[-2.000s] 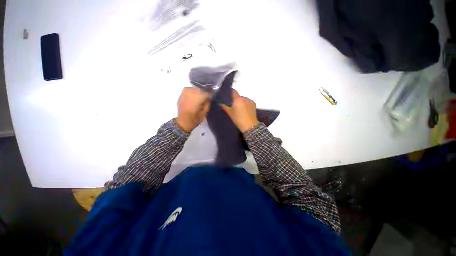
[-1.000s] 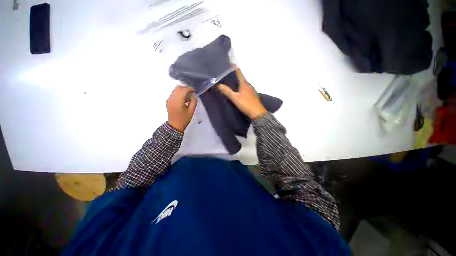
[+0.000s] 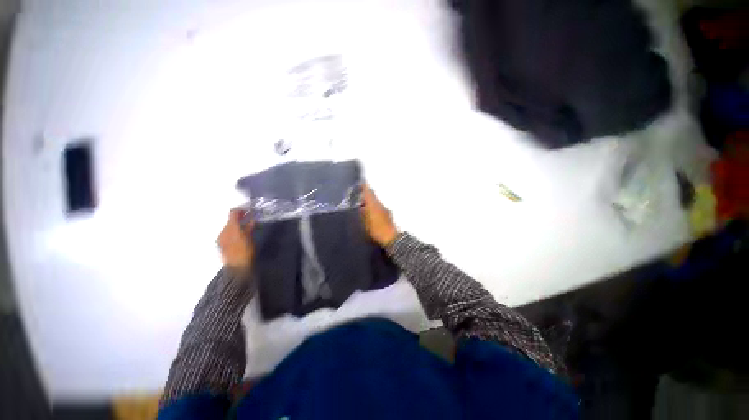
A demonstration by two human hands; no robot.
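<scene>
A dark folded garment [image 3: 275,258] with a pale grey strip down its middle lies on the white table in front of me. Its far part is inside a clear polybag [image 3: 283,205], whose shiny edge crosses the garment; the near part is uncovered. Small black print shows on the bag film beyond the garment. My left hand [image 3: 236,244] grips the garment and bag edge at the left side. My right hand [image 3: 378,217] grips them at the right side. Both hands are slightly blurred, and the fingertips are partly hidden.
A black phone [image 3: 80,178] lies at the left of the white table [image 3: 164,312]. Small snips [image 3: 510,193] lie to the right. A large dark garment pile [image 3: 567,66] is at the far right, with clear empty bags [image 3: 636,197] and coloured scraps [image 3: 731,193] beyond the snips.
The garment, bunched and partly in the bag before, now lies spread into a flat rectangle. My hands have moved apart to its two sides. The whole view has shifted and turned.
</scene>
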